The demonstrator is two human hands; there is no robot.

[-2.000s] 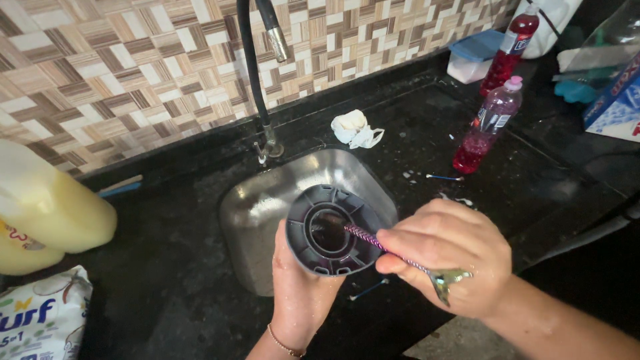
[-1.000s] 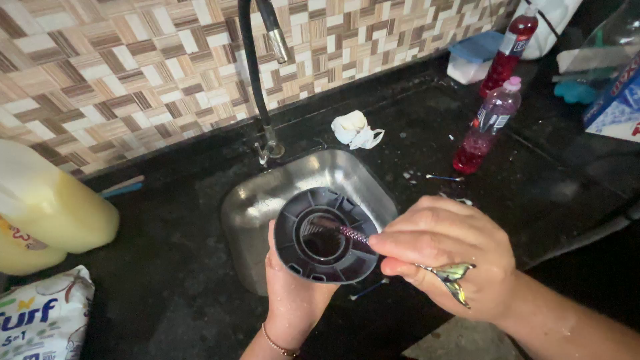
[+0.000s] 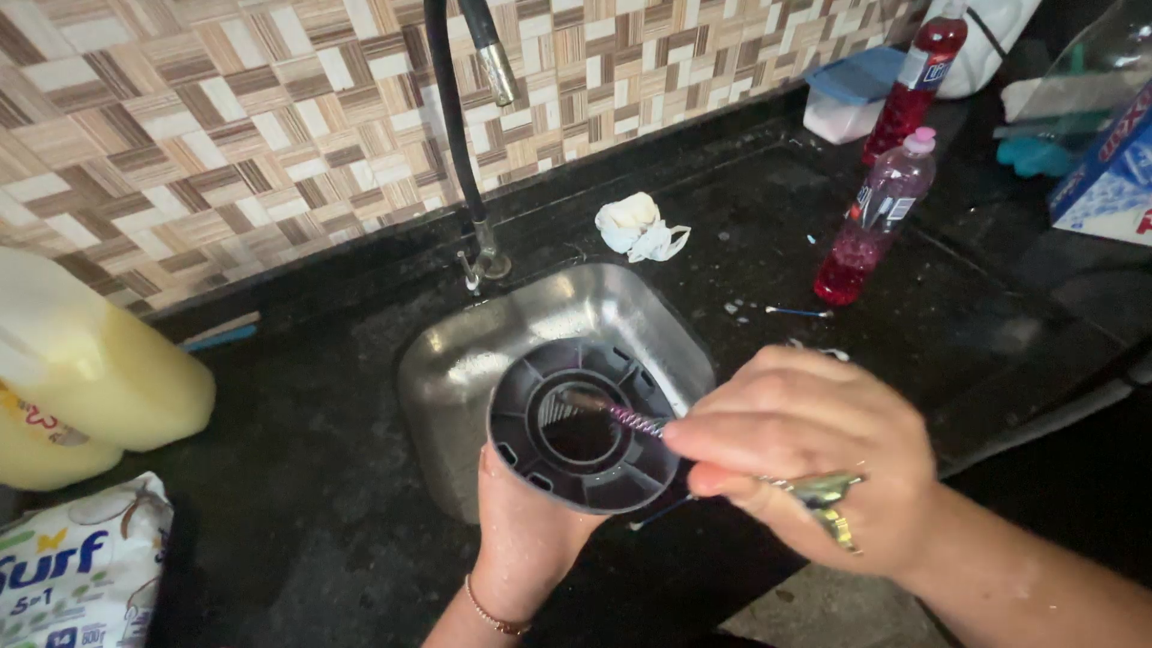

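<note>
A round dark grey plastic part [image 3: 510,396] with radial ribs and a ringed central hole is held over the front of the steel sink [image 3: 450,360]. My left hand [image 3: 531,504] grips it from below and behind; most of those fingers are hidden. Between the thumb and fingers of my right hand [image 3: 801,459] is a brush with a twisted purple handle [image 3: 637,420] and a shiny fish-tail end. Its tip reaches into the central hole, where the bristles are hard to make out. A bracelet circles my left wrist.
Behind the sink stands a black hose faucet [image 3: 459,135]. Crumpled white plastic [image 3: 639,227] lies beside the basin. Bottles of red liquid [image 3: 868,225], a blue-lidded tub [image 3: 850,94] and a box [image 3: 1111,180] stand right; yellow jugs [image 3: 135,378] and a Surf detergent bag [image 3: 85,558] are left. Cotton swabs [image 3: 799,312] lie nearby.
The grey part has tilted in my left hand, and its face has turned between frames. My right hand has shifted slightly, with the brush tip still at the central hole.
</note>
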